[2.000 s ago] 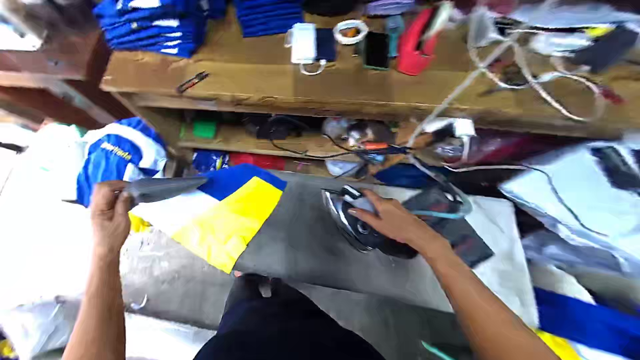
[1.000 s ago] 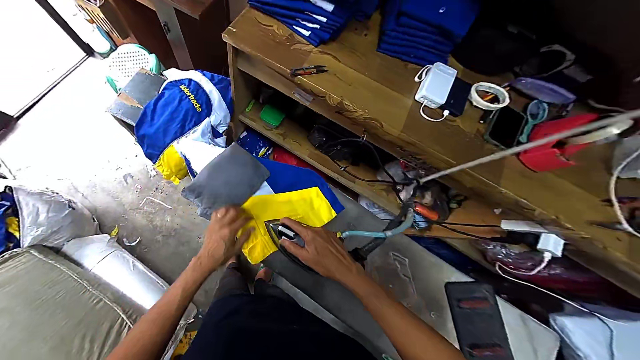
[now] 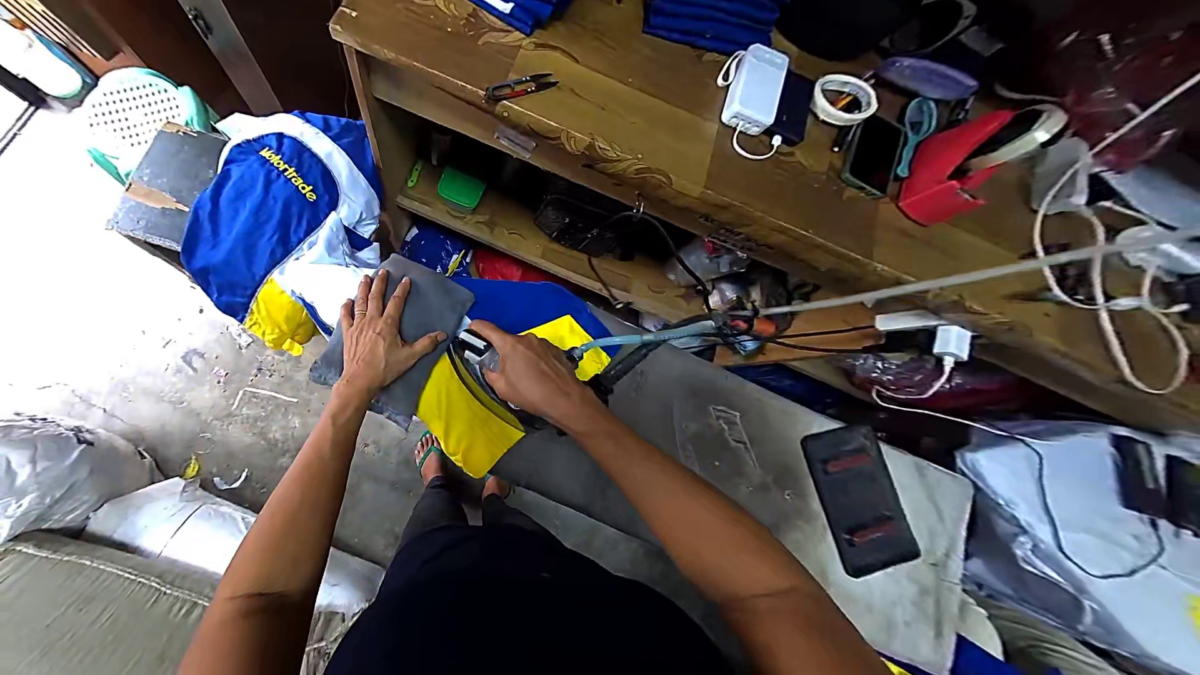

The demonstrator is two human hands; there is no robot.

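Note:
My right hand [image 3: 532, 371] grips the handle of a clothes iron [image 3: 476, 352], whose plate rests on a yellow, blue and white fabric piece [image 3: 466, 417]. My left hand [image 3: 375, 339] lies flat on a grey cloth pad [image 3: 436, 302] that covers the left part of that fabric, its fingers spread. The fabric is on a narrow padded ironing board [image 3: 656, 422] with a grey cover. A light blue hose and a dark cord run from the iron to the right. A dark iron rest [image 3: 861, 500] lies on the board's right end.
A wooden shelf unit [image 3: 647, 187] borders the board's far side, with a power bank [image 3: 756, 86], thread snips [image 3: 521, 87] and a red tape dispenser [image 3: 952, 169] on top. Blue and white garments [image 3: 272, 206] are heaped at left. Wrapped bundles [image 3: 178, 525] sit at lower left. A taut cord crosses at right.
My left hand has gone from bunched fingers at the fabric to lying flat on the grey pad. The iron, on the bare board two seconds ago, is on the fabric. The view has swung left.

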